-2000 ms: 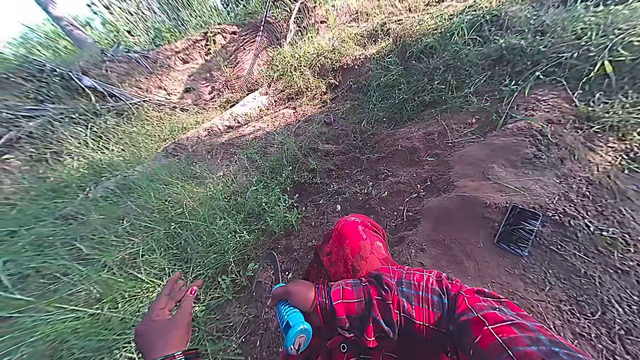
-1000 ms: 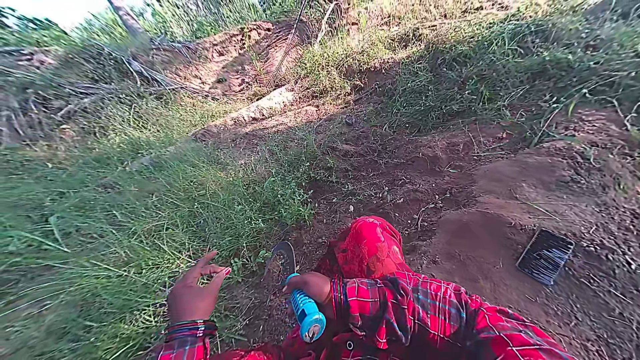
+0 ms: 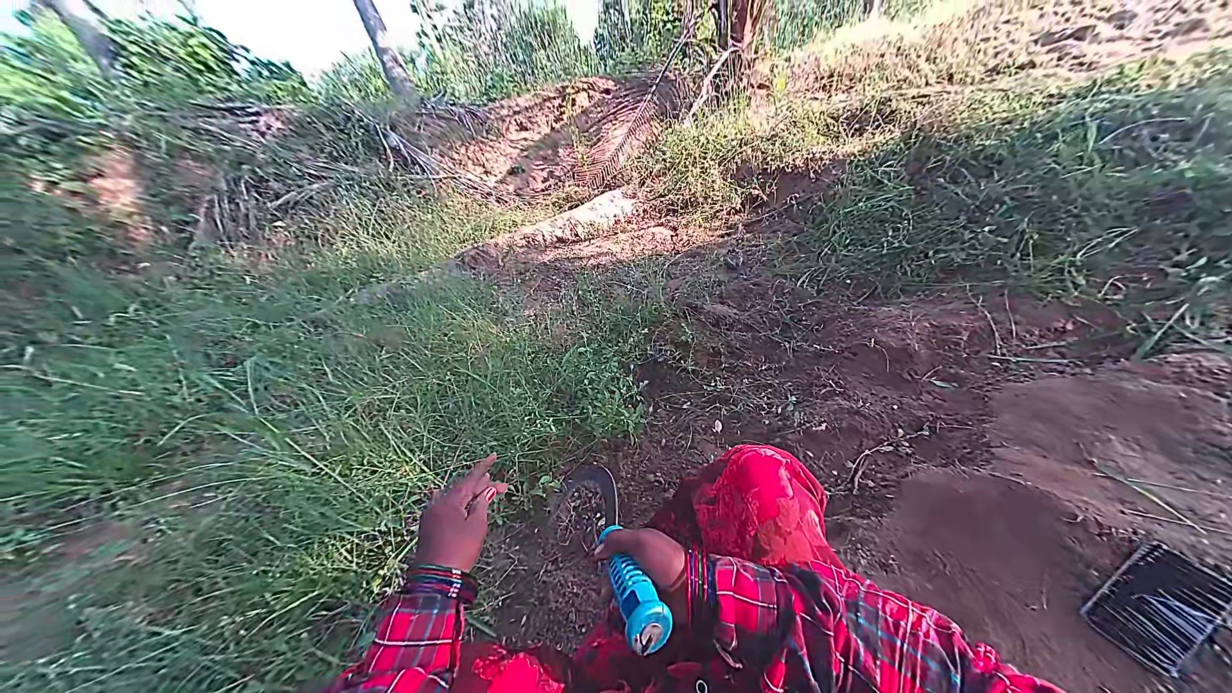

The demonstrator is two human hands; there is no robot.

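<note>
My right hand (image 3: 654, 566) is closed around the blue ribbed handle of a sickle (image 3: 635, 602), at the lower middle. Its curved metal blade points up and bends left, just above bare soil. Left of the blade, my left hand (image 3: 457, 520) is raised by the edge of the green grass (image 3: 539, 385), fingers apart and holding nothing that I can see. Bangles circle both wrists, and the sleeves are red plaid. Red patterned cloth covers my knee (image 3: 760, 500), right of the sickle.
A dark, flat rectangular object (image 3: 1160, 606) lies on the brown soil at the lower right. Beyond the grass lies a pale log-like shape (image 3: 577, 219). Dry fronds and branches (image 3: 414, 159) lie along the bank, with tree trunks (image 3: 385, 48) behind.
My left hand has moved right, nearer to the sickle. The sickle stays in my right hand, with more of its blade in sight. The view has tilted up and turned left.
</note>
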